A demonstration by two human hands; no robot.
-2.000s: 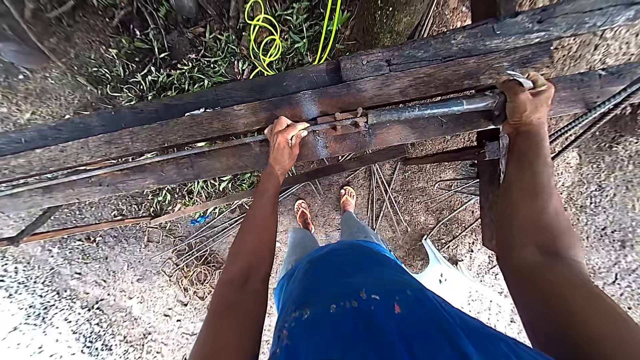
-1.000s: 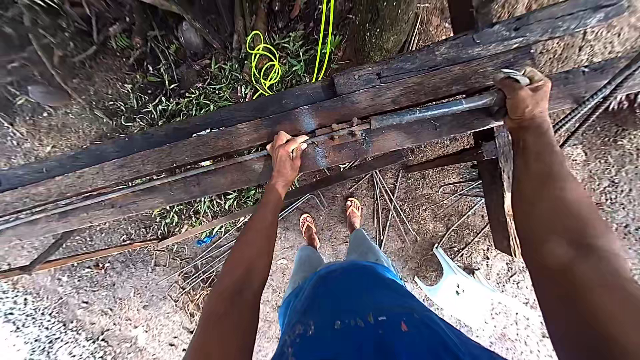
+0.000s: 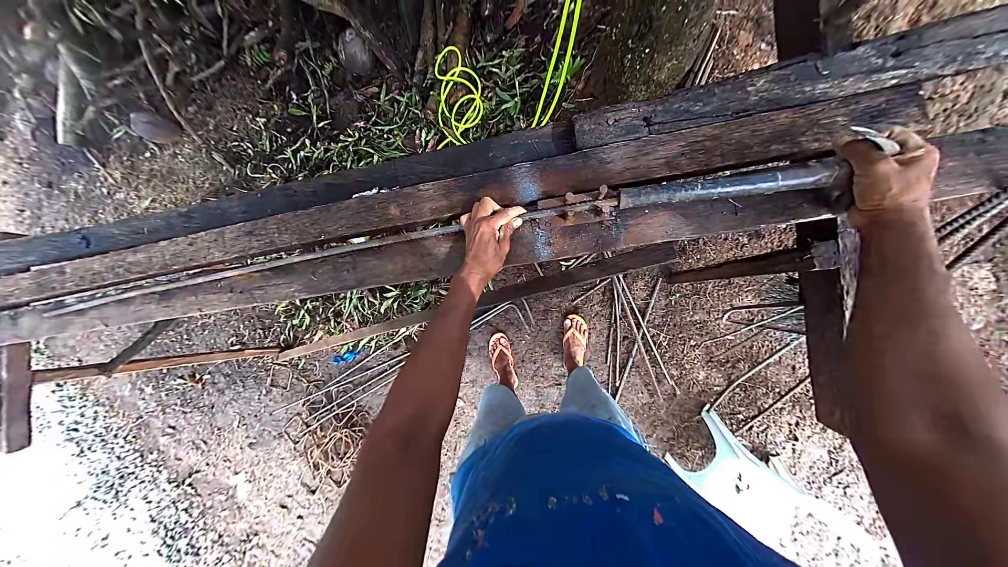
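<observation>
Across a wooden bench of rough planks lies a long thin metal rod. My left hand grips the rod just left of a small rusty bending jig with upright pegs fixed to the planks. To the right of the jig, a grey metal pipe lies along the bench in line with the rod. My right hand is closed around the pipe's right end, with a pale, curved piece of something showing at its fingers. Whether the rod runs inside the pipe is hidden.
Several bent metal rods lie on the ground beneath the bench, near my sandalled feet. A broken white plastic piece is at the lower right. Bright yellow-green cord lies in the grass behind the bench. Ribbed bars stick out at the right.
</observation>
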